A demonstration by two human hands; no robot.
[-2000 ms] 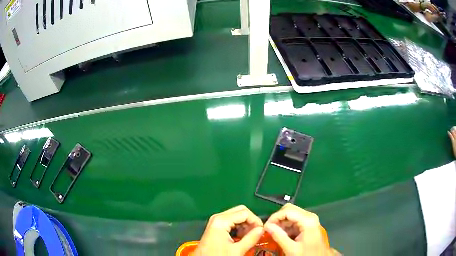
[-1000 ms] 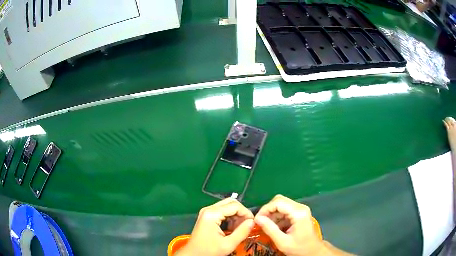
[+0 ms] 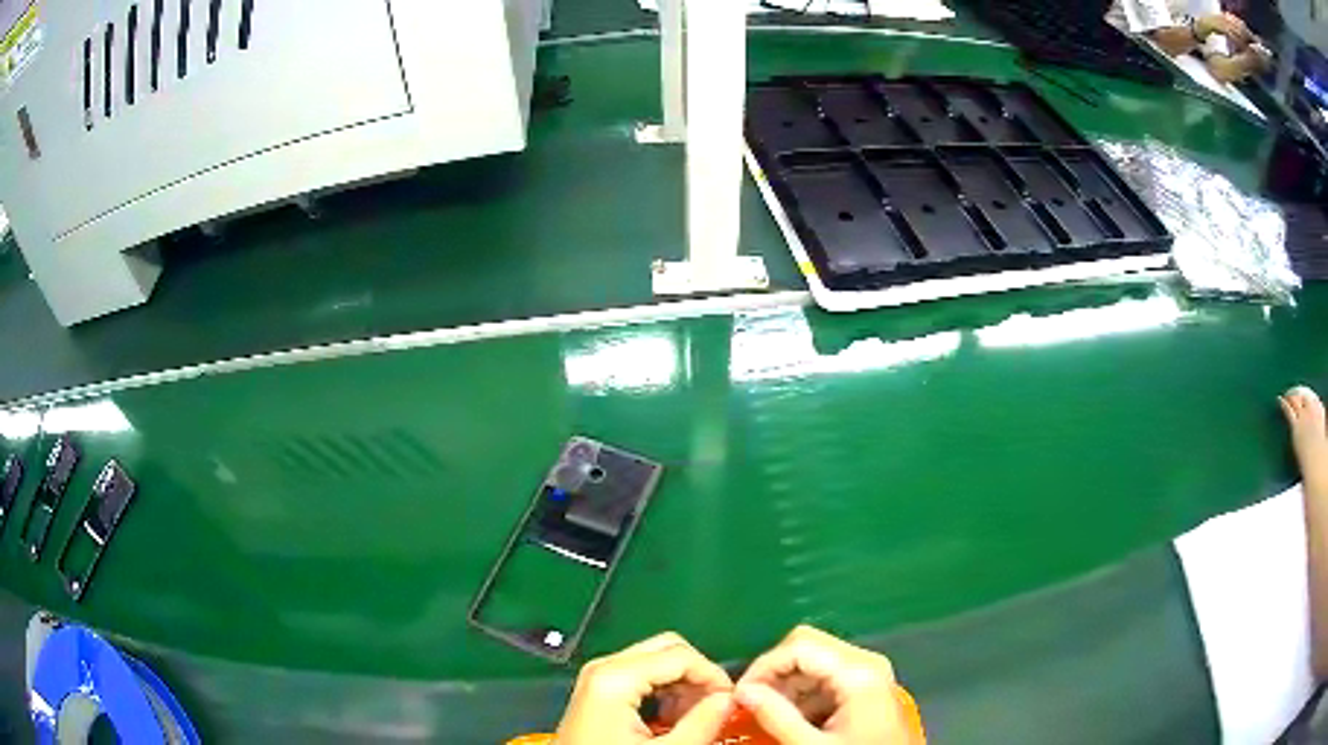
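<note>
My left hand [image 3: 648,702] and my right hand [image 3: 823,696] are at the bottom edge, partly cut off, with thumbs and index fingers pinched and their tips meeting. Any small part between the tips is too small to make out. The orange parts bin [image 3: 912,716] lies under my hands, mostly hidden and cut off by the picture's edge. A black phone middle frame [image 3: 594,507] lies slanted on the green conveyor belt [image 3: 932,495], beyond and to the left of my hands, touched by neither.
More phone frames [image 3: 98,530] lie at the far left. A blue reel [image 3: 88,684] is lower left. Beyond the belt are a grey machine housing [image 3: 291,102], a white post [image 3: 715,160], a black blister tray [image 3: 947,182] and clear wrap [image 3: 1209,218]. Another person's arm [image 3: 1308,451] is at right above white paper [image 3: 1260,597].
The phone frames have moved left along the belt. The view has shifted, and my hands and the bin now sit lower in the picture. My fingertips stay together.
</note>
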